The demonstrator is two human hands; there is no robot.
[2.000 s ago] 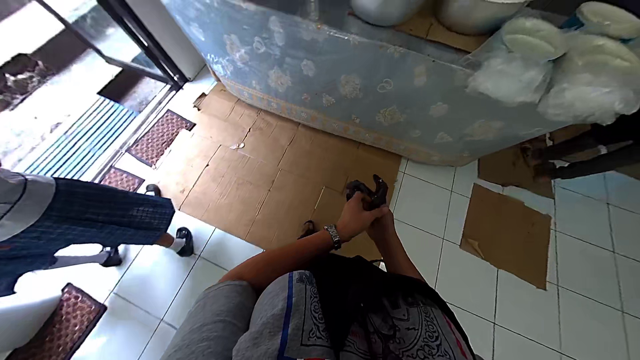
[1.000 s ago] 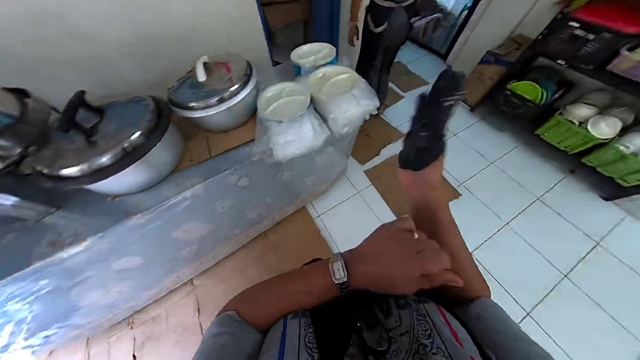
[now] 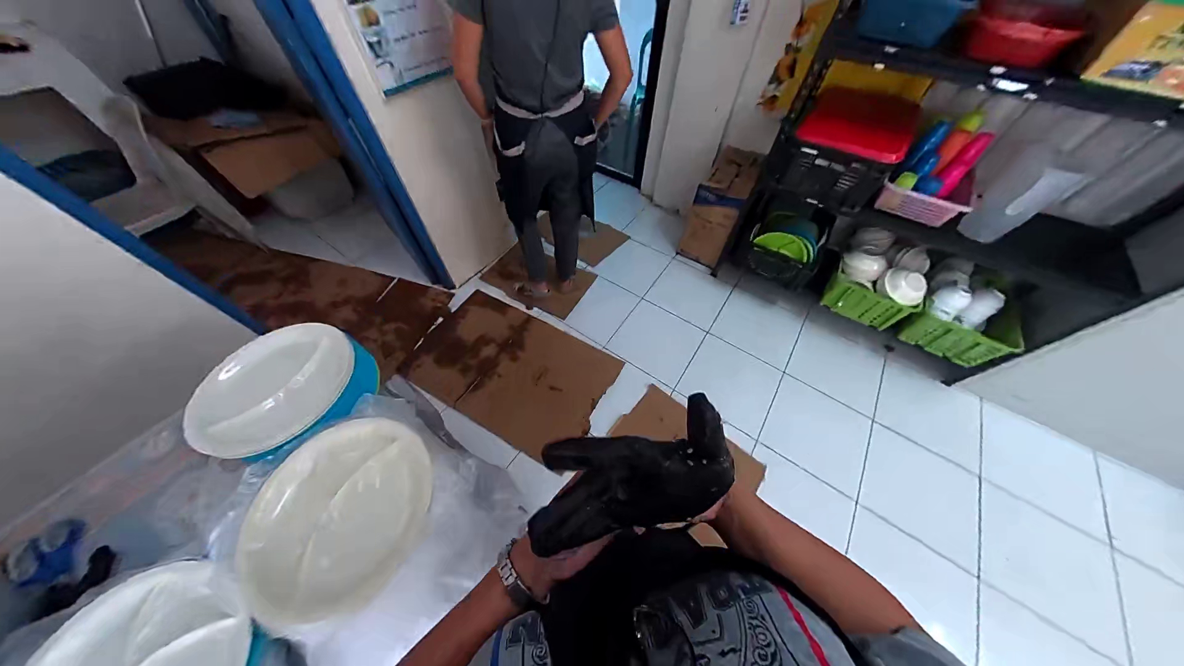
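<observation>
My right hand [image 3: 638,472] wears a black glove and points left across my body. Its thumb stands up and its fingers are spread, the lower ones lying over my left hand [image 3: 566,559]. Only a little bare skin of that left hand shows near the wrist; the gloved hand hides its fingers and whatever they touch. A metal wristwatch [image 3: 511,575] is on my left wrist. The dark apron front [image 3: 601,601] is just below both hands. White divided plates [image 3: 335,523] in clear plastic lie on the covered table to the left.
Cardboard sheets [image 3: 527,365] lie on the white tile floor [image 3: 823,425] ahead. A person [image 3: 546,120] in a dark apron stands beyond them, back turned. At right, a black shelf [image 3: 1045,250] holds green baskets [image 3: 962,338] of white dishes. A blue-framed doorway [image 3: 356,139] is at left.
The view has swung far to the right. My gloved right hand, raised upright one second ago with my bare left hand at its forearm, is now lowered across my left hand.
</observation>
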